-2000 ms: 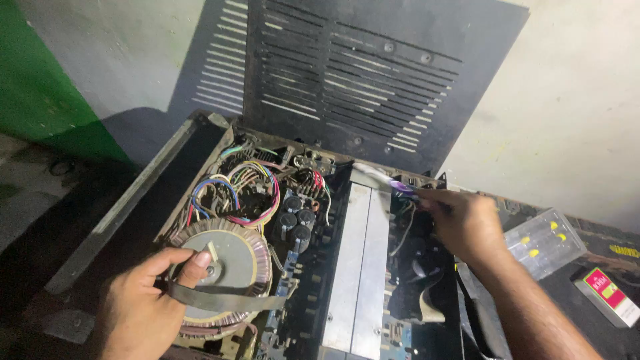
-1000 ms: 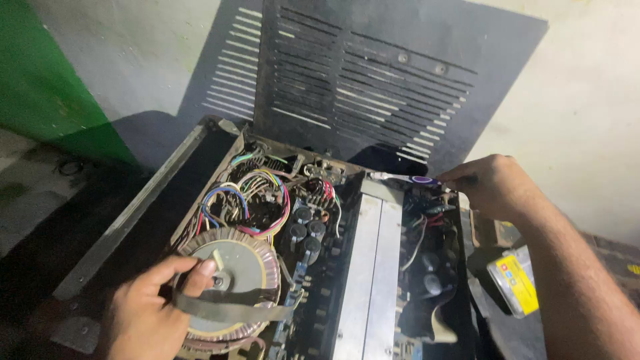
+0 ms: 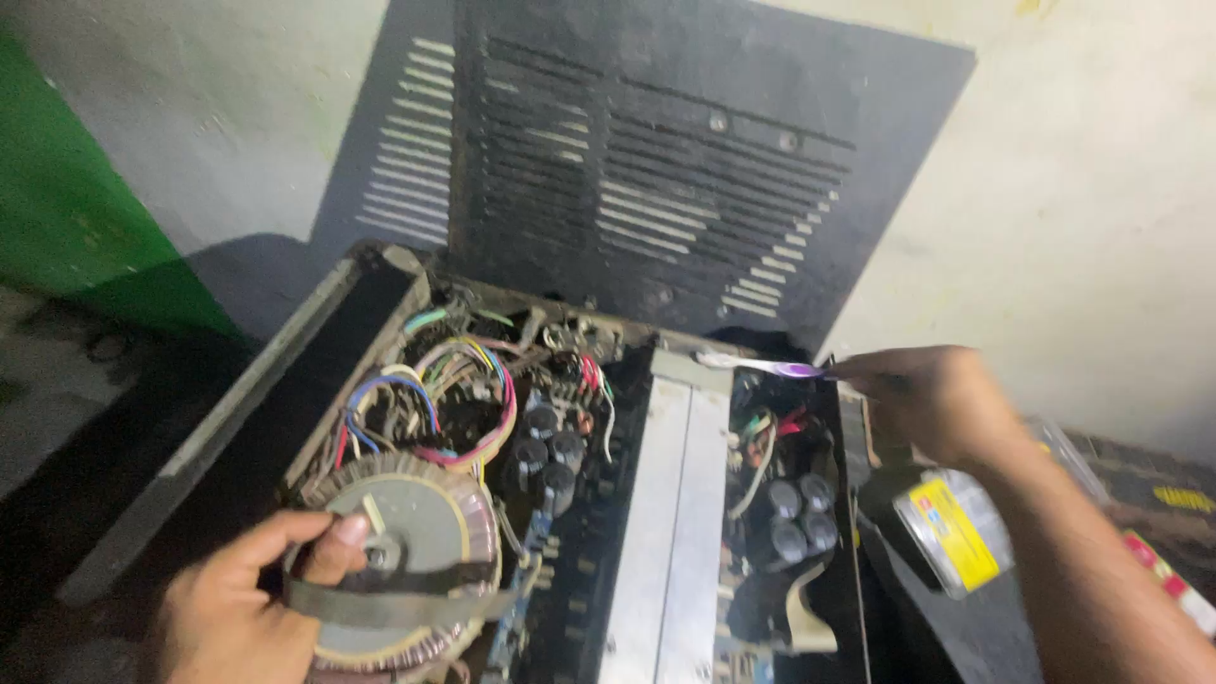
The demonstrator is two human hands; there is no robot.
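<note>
An opened electronic unit, seemingly an amplifier, shows circuit boards, capacitors and bundled wires [image 3: 475, 380]. My left hand [image 3: 256, 589] is at its toroidal transformer [image 3: 418, 522], thumb and index finger pinched round a small pale piece or strap end near the hub; which one I cannot tell. A grey flat strap [image 3: 399, 606] loops from those fingers across the transformer. My right hand [image 3: 921, 399] grips the dark end of a white and purple toothbrush [image 3: 760, 365]. The brush head lies at the far end of the long metal heat sink [image 3: 670, 532], by the unit's rear edge.
A slotted dark metal cover [image 3: 703, 161] stands upright behind the unit, against the wall. The case's raised side rail [image 3: 256, 370] runs along the left. Right of the unit are a clear container with a yellow label [image 3: 950, 537] and a red and white box [image 3: 1164, 575].
My right hand has moved the toothbrush along the rear edge, and the brush now lies more level. My left hand stays at the transformer. The view has shifted somewhat.
</note>
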